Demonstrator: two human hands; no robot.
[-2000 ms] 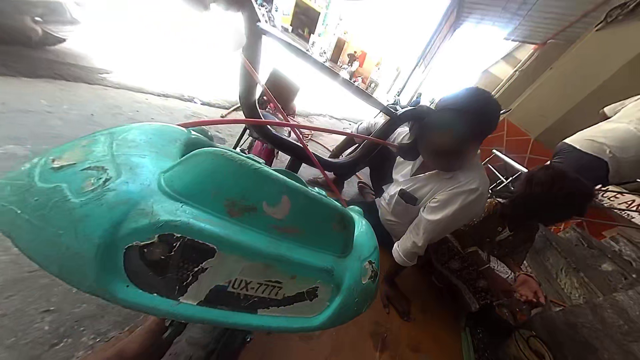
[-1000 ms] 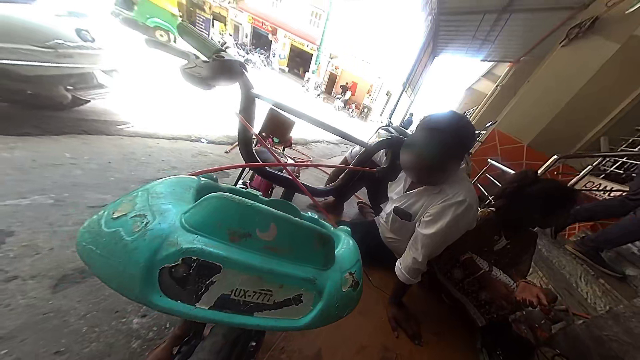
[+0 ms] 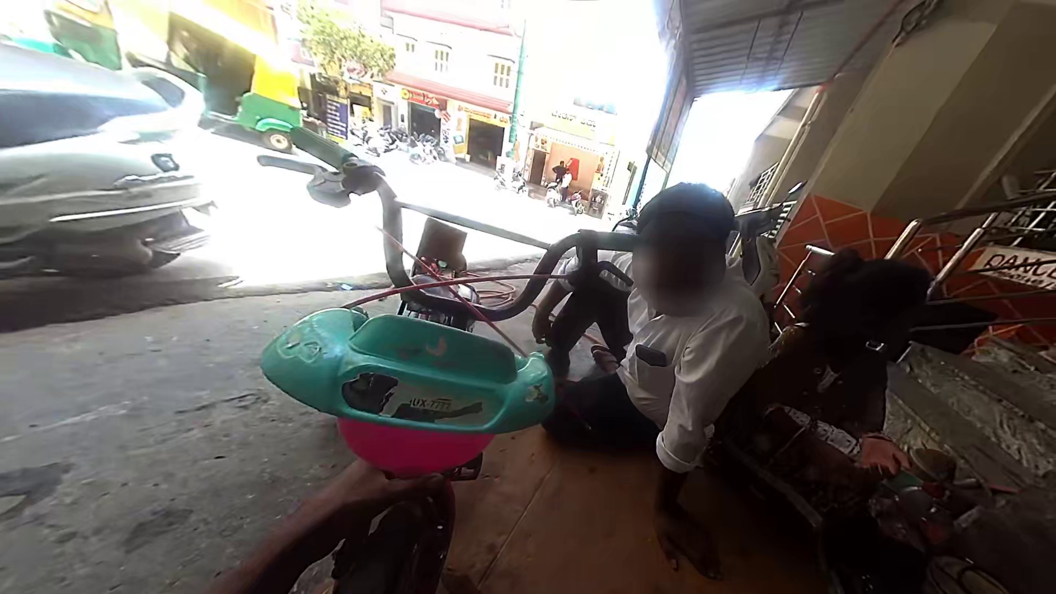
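Observation:
A turquoise moulded plastic shell (image 3: 429,375), scuffed and with a torn sticker bearing writing, tilts in front of a bicycle-type handlebar (image 3: 392,239). Under it shows a bright pink rounded part (image 3: 417,445). My left hand (image 3: 400,487) reaches in from the lower left to the underside of the pink part; its fingers are dark and partly hidden, so its grip cannot be made out. Thin red cables (image 3: 462,285) run across the handlebar above the shell. A dark object with a reddish edge (image 3: 445,528) lies beside my left hand. My right hand is not in view.
A seated person in a white shirt (image 3: 693,355) leans on one arm on the brown floor (image 3: 536,511). Another person (image 3: 850,363) sits further right, near concrete steps (image 3: 973,421) and metal rails. A silver car (image 3: 91,173) and a green and yellow auto rickshaw (image 3: 272,107) are on the street.
The turquoise shell appears lower and smaller in the view, and the pink part beneath it now shows. The view has shifted to take in more street and handlebar.

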